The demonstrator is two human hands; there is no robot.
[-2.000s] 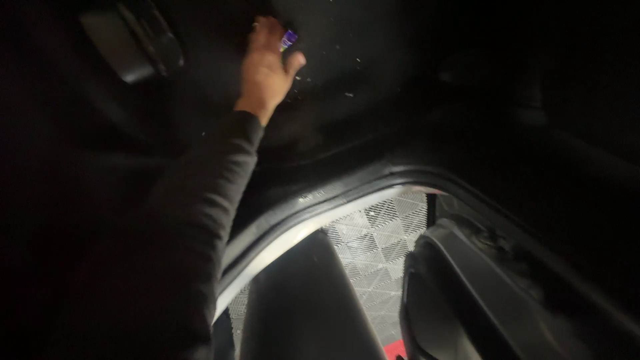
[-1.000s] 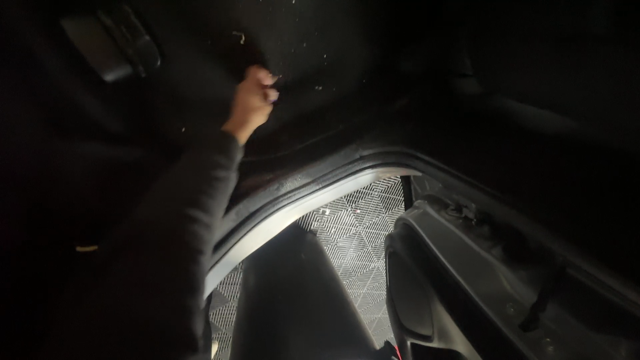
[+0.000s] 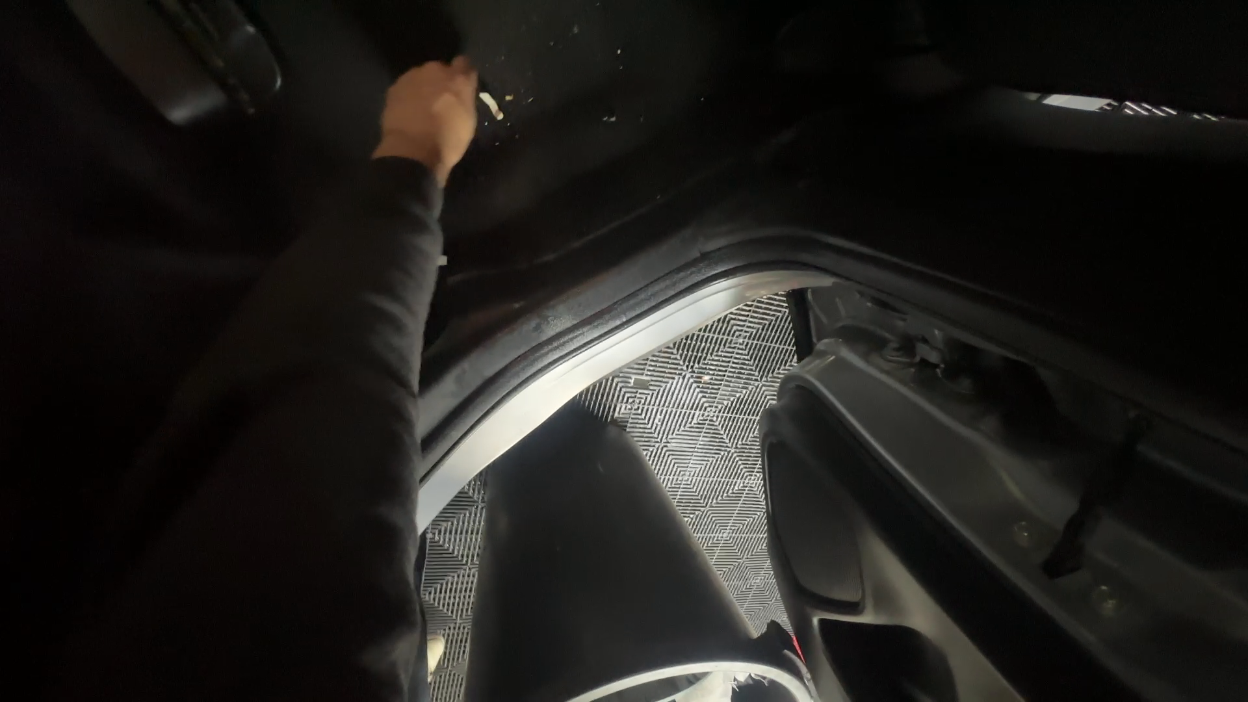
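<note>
My left hand (image 3: 429, 112), in a dark long sleeve, reaches up over the dark carpeted floor of a car interior (image 3: 585, 166). Its back faces the camera and its fingers are curled, with the fingertips hidden, so whether they hold anything cannot be told. Just right of the knuckles lies a pale scrap (image 3: 491, 105), with small light crumbs scattered beyond it. Another small pale bit (image 3: 444, 260) shows beside the sleeve. My right hand is out of view.
Below the carpet runs a pale door sill (image 3: 585, 380) with a black rubber seal. An open car door (image 3: 858, 546) stands at the right. Outside, a dark tapered container (image 3: 604, 546) with a pale curved rim stands over patterned floor tiles (image 3: 702, 409). A dark plastic trim piece (image 3: 185, 68) is upper left.
The spread left hand has curled its fingers. A small purple item seen beside it two seconds ago no longer shows. The pale scrap now lies close by the hand.
</note>
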